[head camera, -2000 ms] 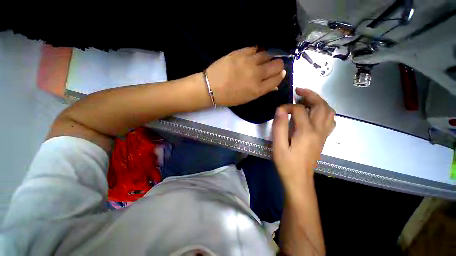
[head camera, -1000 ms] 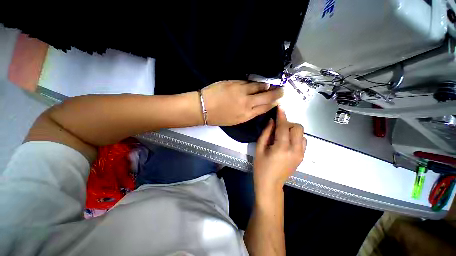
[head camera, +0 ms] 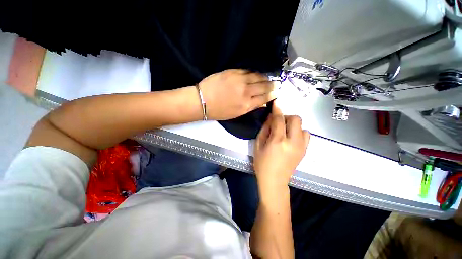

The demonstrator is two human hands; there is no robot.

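Note:
A black fabric piece (head camera: 242,129) lies on the machine bed and table, its edge running up to the presser foot and needle (head camera: 284,76). My left hand (head camera: 238,94) lies flat on the fabric just left of the presser foot, fingers pointing at it. My right hand (head camera: 281,144) is at the fabric's near right edge, thumb and index finger pinching it; the fingertips partly hide the edge. The fabric under my left palm is hidden.
The white sewing machine head (head camera: 364,38) fills the upper right. A dark red tool (head camera: 383,122) lies on the bed. A green stick (head camera: 426,178) and looped snips (head camera: 449,190) lie at the right table end. A black stack (head camera: 76,25) is upper left, a red bag (head camera: 111,177) beside the lap.
The view has shifted, bringing the right table end into sight. My right hand has closed on the fabric edge from being partly open. My left hand stays on the fabric by the presser foot.

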